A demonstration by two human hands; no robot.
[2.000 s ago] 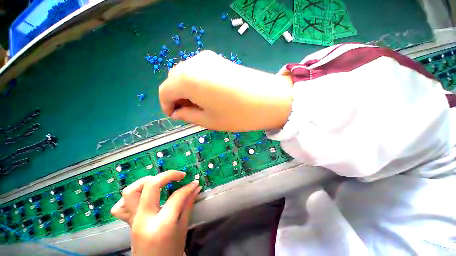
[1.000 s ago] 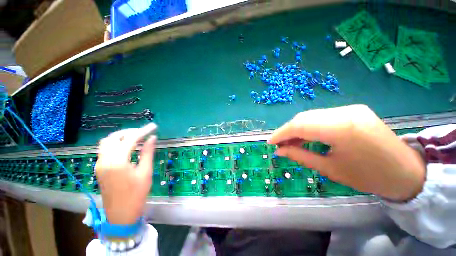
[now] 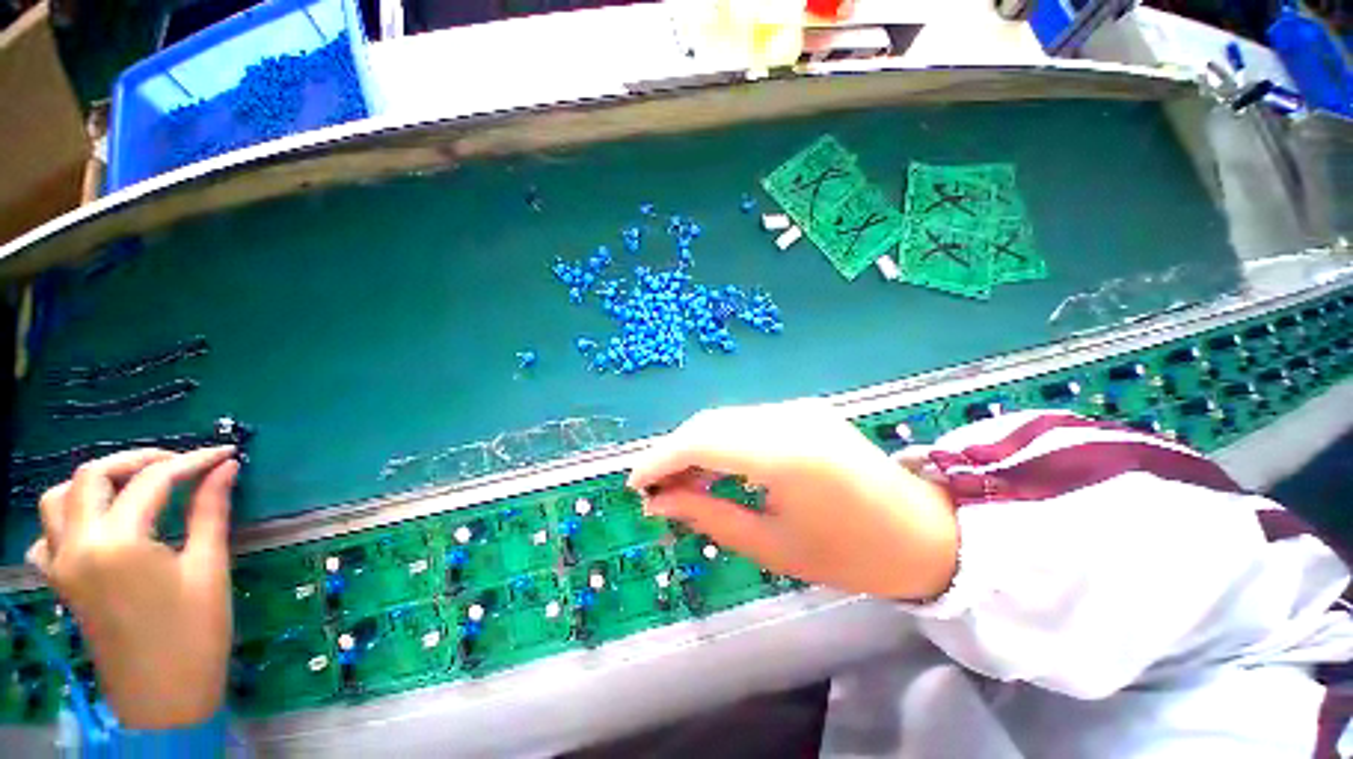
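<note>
A long strip of green circuit boards (image 3: 512, 571) carries small white, black and blue parts. My right hand (image 3: 801, 497) is over the strip, thumb and index finger nearly together; I cannot tell whether a part is between them. My left hand (image 3: 146, 571) is at the left, its fingertips at the end of the thin black component strips (image 3: 126, 445); whether it grips one is unclear. A blue band (image 3: 163, 737) is on the left wrist. A pile of small blue components (image 3: 668, 315) lies on the dark green bench.
Green boards with black X marks (image 3: 950, 234) lie at the back right beside small white parts (image 3: 787, 234). Thin wire pieces (image 3: 505, 448) lie along the pale rail (image 3: 445, 497). A blue bin (image 3: 238, 92) with blue parts stands beyond the bench edge. Cardboard is at far left.
The view has shifted since one second ago. My left hand has moved to the ends of the black strips. My right hand stays over the boards, its fingertips still close together.
</note>
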